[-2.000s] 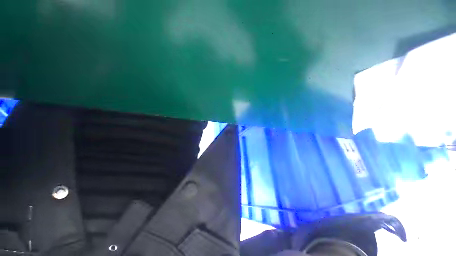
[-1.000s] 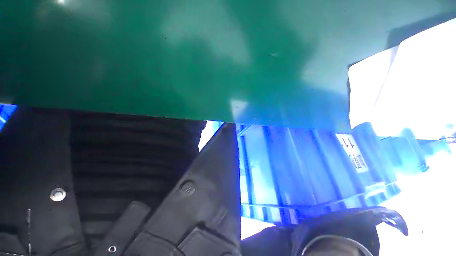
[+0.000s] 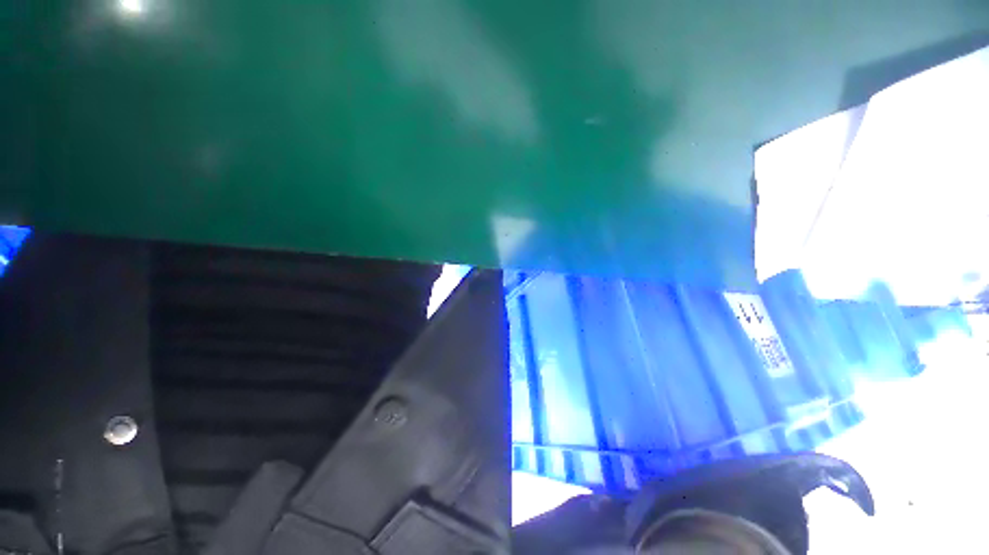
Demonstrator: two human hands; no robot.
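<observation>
The glossy green bench top (image 3: pixel 358 130) lies across the upper part of the view. Overexposed white sheets (image 3: pixel 878 195) lie on it at the right, with a fold or overlap line. A small pale patch shows at the bench's near edge. My right sleeve's dark cuff (image 3: pixel 748 477) is at the bottom right, with a sliver of wrist and a thin band in its opening; the right hand itself is cut off by the lower edge. My left hand is not in view. Nothing held is visible.
A ribbed blue bin (image 3: pixel 651 369) with a white label (image 3: pixel 759 334) marked 11 stands below the bench edge at the right. More blue shapes are behind it, washed out by glare. My dark jacket (image 3: pixel 434 434) fills the lower left. A blue corner shows at the far left.
The view has shifted slightly, so the sheets sit a little higher than two seconds ago. The right cuff has moved slightly in the picture. Nothing has visibly been taken or let go.
</observation>
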